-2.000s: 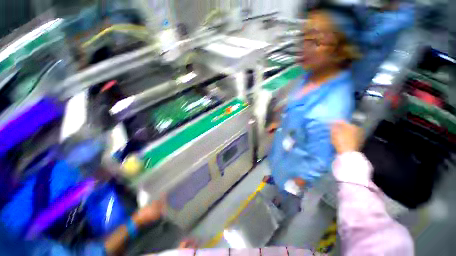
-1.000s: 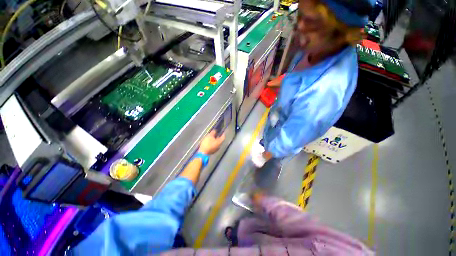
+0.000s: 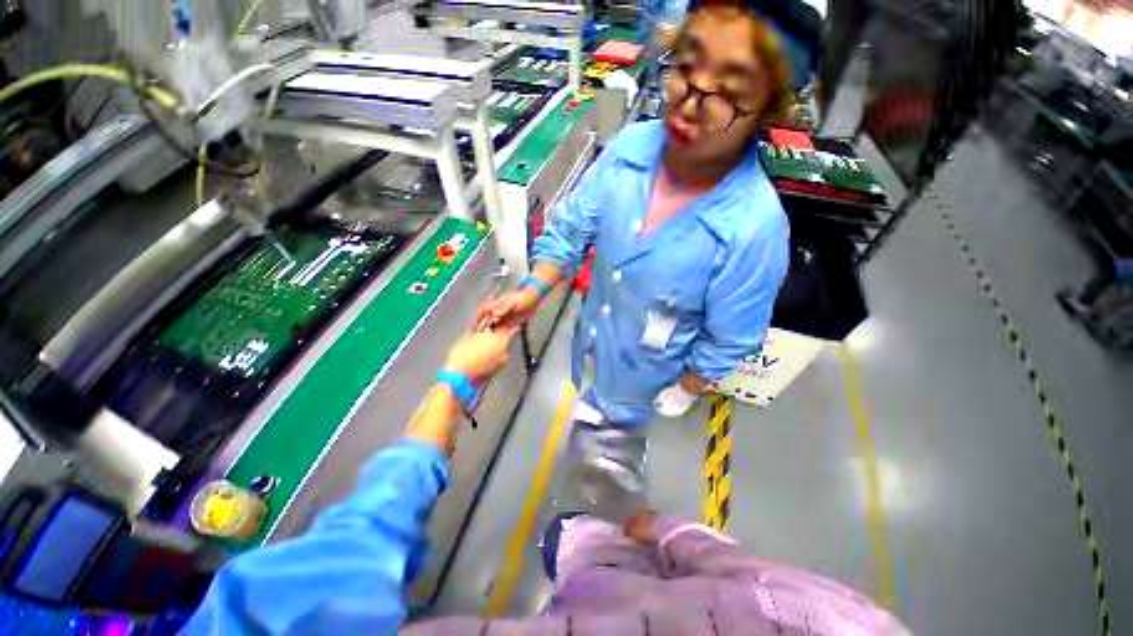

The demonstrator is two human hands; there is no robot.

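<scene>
My right hand [image 3: 641, 527] is small and partly hidden at the bottom centre, beside its pink cuff; its fingers cannot be made out. My left hand is not in view. Nearest on the left, a green circuit board [image 3: 255, 304] lies in a black carrier on the conveyor. Beside it runs the machine's green control strip [image 3: 342, 360] with a red button [image 3: 446, 251]. A round container with yellow contents [image 3: 229, 509] stands on the strip's near end.
A blue-sleeved arm [image 3: 373, 522] reaches from the lower left; its hand meets the hand of a facing person in a blue coat [image 3: 677, 261]. Behind that person are an AGV cart [image 3: 755, 373] and stacked trays [image 3: 820, 168]. Yellow floor tape [image 3: 534, 497] runs alongside the machine.
The blue-sleeved arm's hand has moved from the machine's side panel up to the facing person's hand. That person has turned toward the camera. My right sleeve is lower in the picture than two seconds ago.
</scene>
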